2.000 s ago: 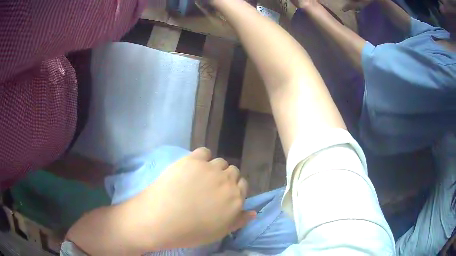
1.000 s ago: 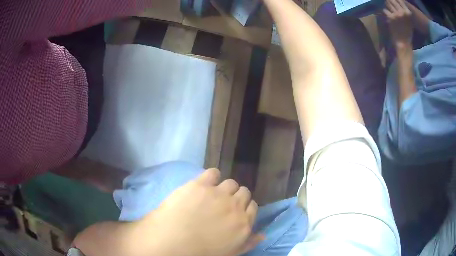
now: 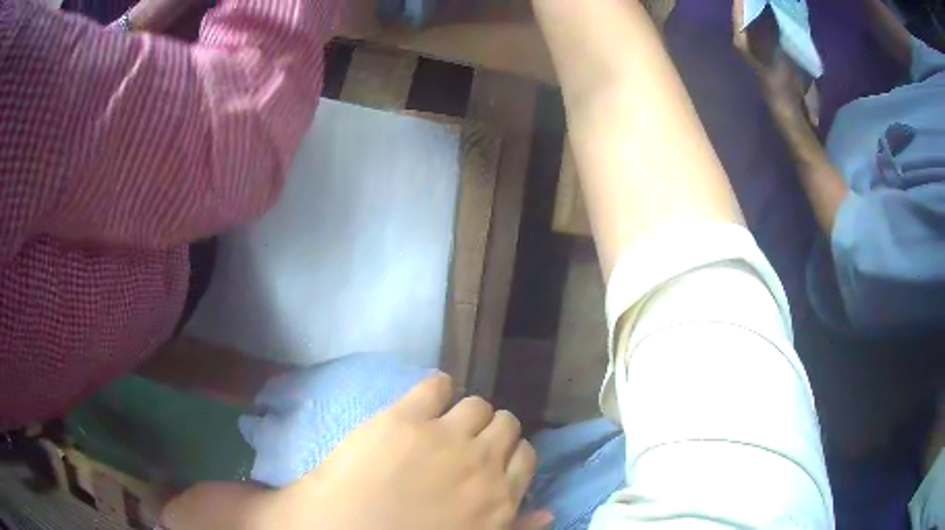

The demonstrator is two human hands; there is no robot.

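My left hand (image 3: pixel 440 461) rests low in the middle over my light blue-clad knee, back up, fingers curled in. Nothing shows in it; its palm is hidden. My right forearm, with a rolled white sleeve, reaches up past the top edge, and my right hand is out of the picture. A large white sheet (image 3: pixel 347 228) lies flat beyond my knee on a brown cardboard sheet (image 3: pixel 474 228). A small, blurred blue thing (image 3: pixel 402 10) shows at the top edge, cut off.
Pallet slats (image 3: pixel 375 75) with dark gaps show around the cardboard. A person in a red checked shirt (image 3: pixel 135 186) is close at left. At right, a person in a blue shirt (image 3: pixel 891 228) holds a pale blue carton (image 3: pixel 796 36). Green material (image 3: pixel 161 424) lies lower left.
My right hand has stayed beyond the top edge while the view shifted. The red-checked arm at left has come further across the sheet. The right-hand person's carton has changed angle.
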